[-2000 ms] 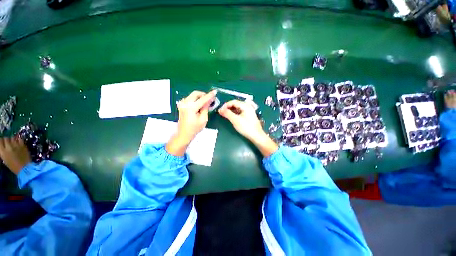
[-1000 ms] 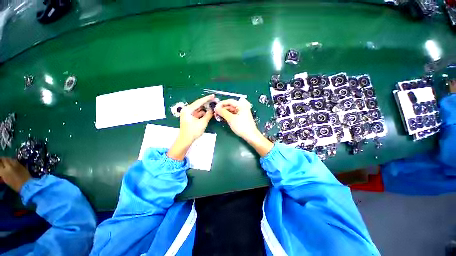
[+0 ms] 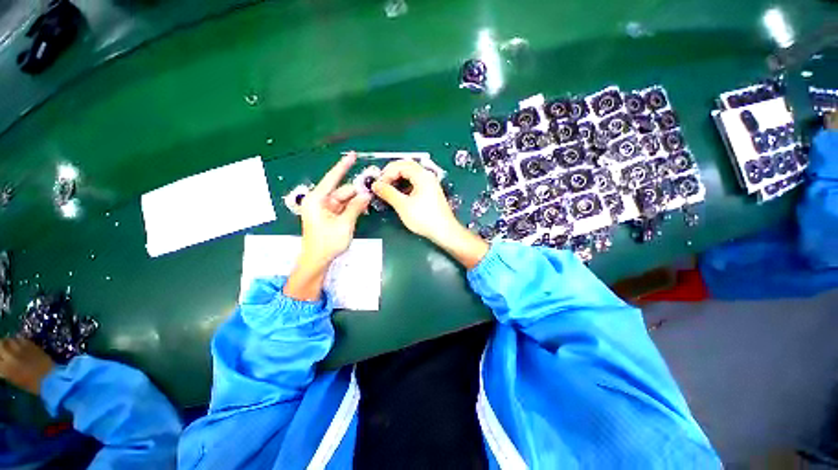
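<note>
A small camera module (image 3: 369,184) with a dark centre and paler rim is held between the fingertips of both hands. My left hand (image 3: 328,213) grips it from the left, with the index finger raised. My right hand (image 3: 415,202) pinches it from the right. Thin silver tweezers (image 3: 390,155) lie on the green bench just beyond the hands. A small white ring with a dark centre (image 3: 299,198) lies beside my left hand. Rows of black modules (image 3: 583,206) sit on white foam at the right.
Two white paper sheets (image 3: 209,207) lie left and nearer, one partly under my left wrist. A single module (image 3: 474,73) lies farther out. A foam stack with modules (image 3: 759,138) stands far right. A dark heap (image 3: 55,321) and another person's hand (image 3: 26,363) show far left; a blue sleeve shows far right.
The view has shifted, so the bench items appear moved left and tilted. My left index finger has lifted away from the module. The white ring, hidden two seconds ago, shows beside my left hand.
</note>
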